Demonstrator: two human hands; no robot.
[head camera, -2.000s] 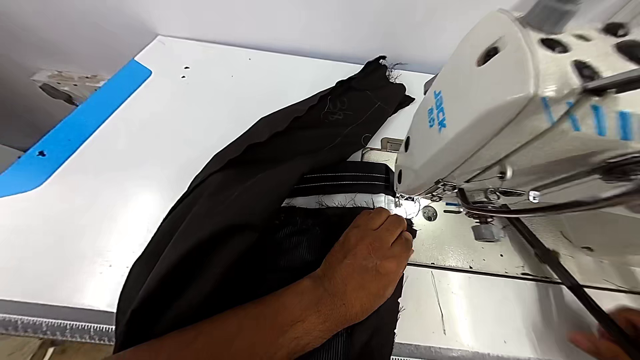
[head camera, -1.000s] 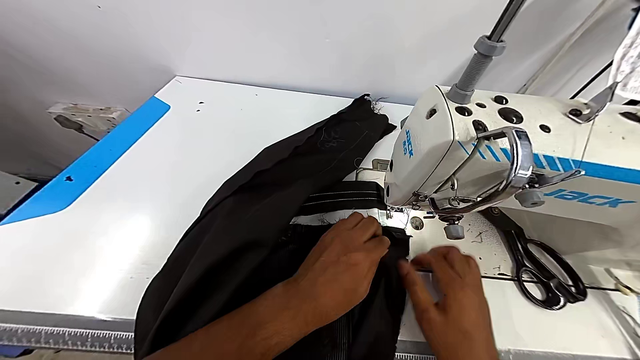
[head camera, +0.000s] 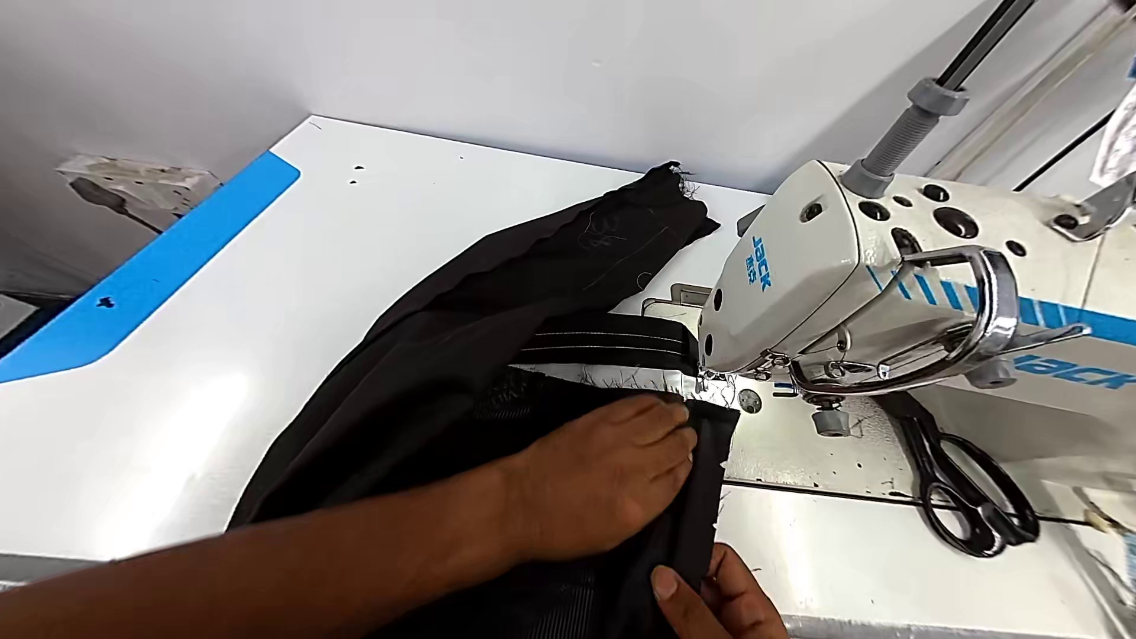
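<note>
Black fabric (head camera: 461, 355) lies across the table and runs up to the needle area of a white Jack sewing machine (head camera: 799, 266). A band with two light stitch lines (head camera: 612, 342) and a frayed white strip (head camera: 612, 375) end beside the presser foot (head camera: 703, 377). Curled on the cloth just below that strip, my left hand (head camera: 612, 470) grips the fabric near its right edge. Lower down, my right hand (head camera: 723, 599) pinches the same edge between thumb and fingers.
Black-handled scissors (head camera: 976, 497) lie right of the needle plate, their blades partly hidden under the machine head. The white table (head camera: 373, 231) has a blue corner strip (head camera: 151, 266) on the left. A wall socket box (head camera: 138, 191) is behind it.
My right hand was at the far right two seconds ago, by the scissors; it then came to the cloth and now holds its edge lower down. The scissors now lie on the table.
</note>
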